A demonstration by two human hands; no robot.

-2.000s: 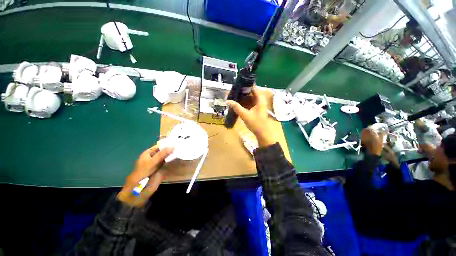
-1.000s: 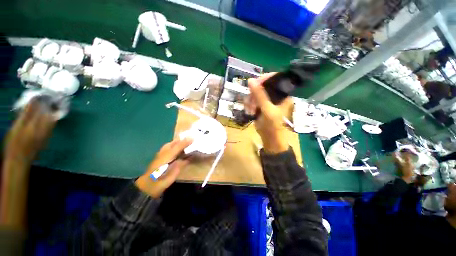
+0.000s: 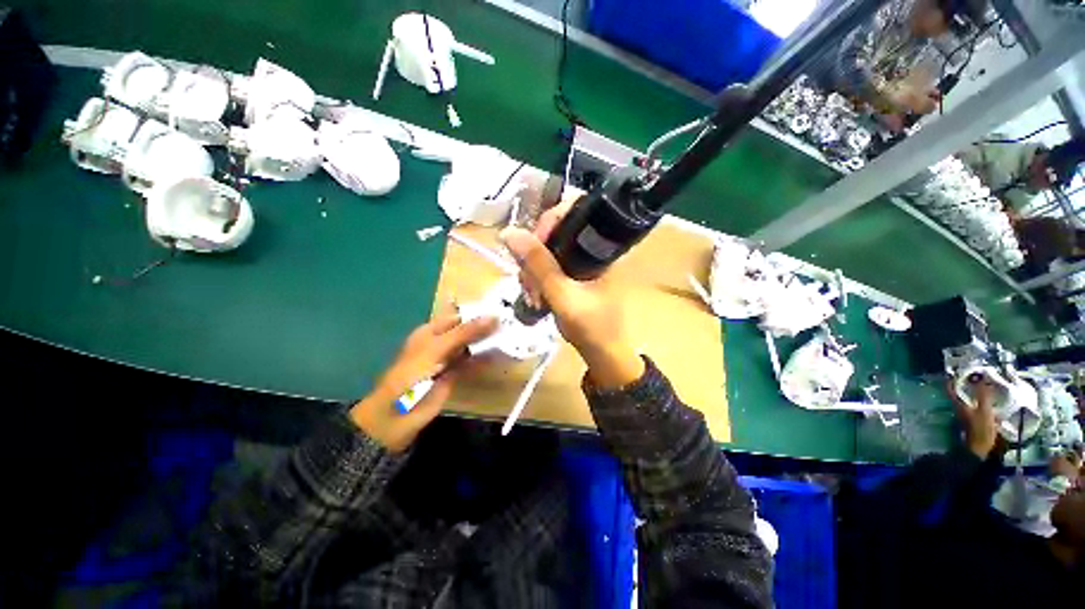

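A white camera housing (image 3: 512,337) with two thin flat antennas lies on the tan work mat (image 3: 666,321). My left hand (image 3: 416,375) holds its left side; a small white piece with a blue tip (image 3: 412,396) also shows in this hand. My right hand (image 3: 571,297) is wrapped around the thick black electric screwdriver (image 3: 607,226), which slants down to the housing. The screwdriver's tip is hidden by my hand, so I cannot tell if it touches a screw. The screw feeder (image 3: 599,151) is mostly hidden behind the screwdriver.
White camera heads (image 3: 200,214) stand in rows at the left. A housing with antennas (image 3: 424,54) lies on the far green lane. White assemblies (image 3: 816,369) lie right of the mat. Another person's hand (image 3: 979,416) works at far right. A blue crate (image 3: 797,523) is below the bench edge.
The screwdriver has come down and left from over the feeder to the housing with my right hand. Another person's hand at left is gone, and a camera head now stands at the front of the rows.
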